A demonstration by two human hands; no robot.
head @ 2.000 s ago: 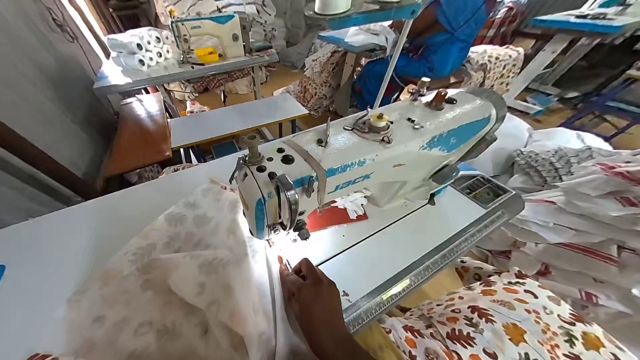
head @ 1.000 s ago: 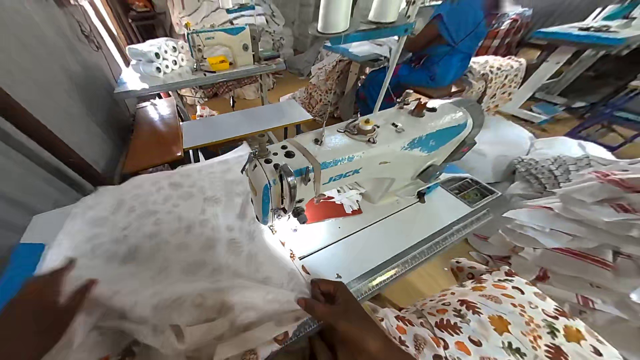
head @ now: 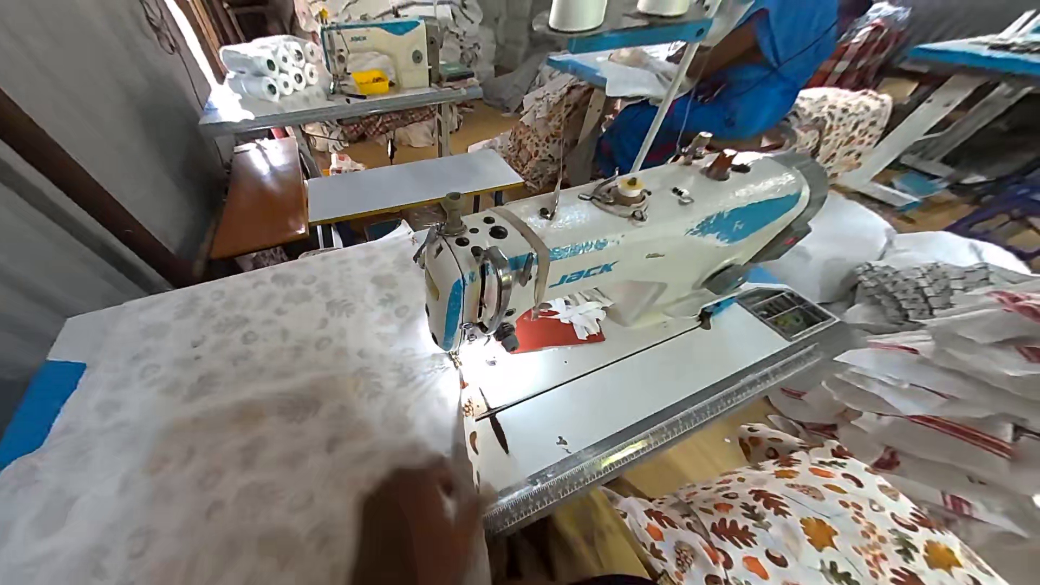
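A white Jack sewing machine (head: 634, 252) stands on its table, its lamp lighting the needle area. Leaf-printed fabric, pale reverse side up (head: 268, 390), covers the table left of the needle; its right edge runs from under the presser foot toward me, with a strip of the printed side showing. My right hand (head: 431, 520), blurred, is at that edge near the front of the table; whether its fingers grip the cloth cannot be told. My left hand is not in view. A red piece (head: 561, 331) with white scraps on it lies under the machine arm.
A ruler strip (head: 650, 447) lines the table's front edge. Leaf-printed fabric (head: 780, 520) hangs at lower right beside piled white and red cloth (head: 934, 406). Behind are another sewing machine (head: 382, 53), thread rolls (head: 272, 65), a bench (head: 414, 185) and a person in blue (head: 731, 97).
My left hand, over the fabric at left a second ago, has gone out of view. The fabric lies more spread over the table than two seconds ago. My right hand has moved left along the front.
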